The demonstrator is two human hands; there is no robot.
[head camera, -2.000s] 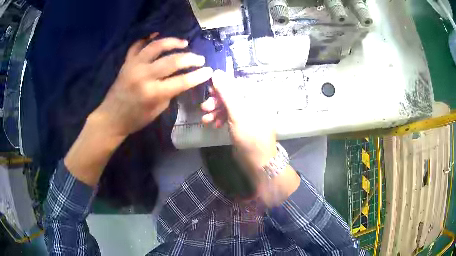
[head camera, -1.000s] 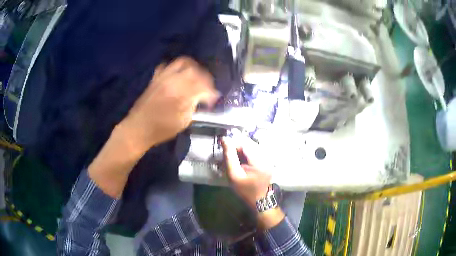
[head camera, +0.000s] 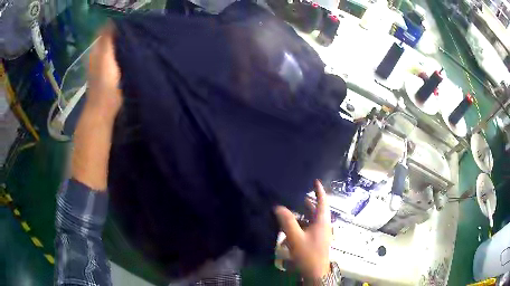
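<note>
The dark navy garment (head camera: 223, 123) is spread out and raised in front of me, covering the left and middle of the view. My left hand (head camera: 104, 72) grips its upper left edge; the fingertips are blurred and partly hidden. My right hand (head camera: 307, 232) is at the garment's lower right edge with thumb and finger apart, holding nothing that I can see. The off-white sewing machine head (head camera: 386, 151) is to the right of the cloth. The lamp-lit needle area (head camera: 355, 195) lies just beyond my right fingertips.
The white machine bed (head camera: 358, 248) has a dark round hole. Dark thread cones (head camera: 390, 60) stand behind the machine, with white round discs (head camera: 485, 192) at the far right. A white container (head camera: 495, 257) is at the lower right. Green floor with yellow-black marking shows at left.
The view has swung up and left. My left hand has moved far left and up with the cloth, spreading it. My right hand has opened beside the needle area.
</note>
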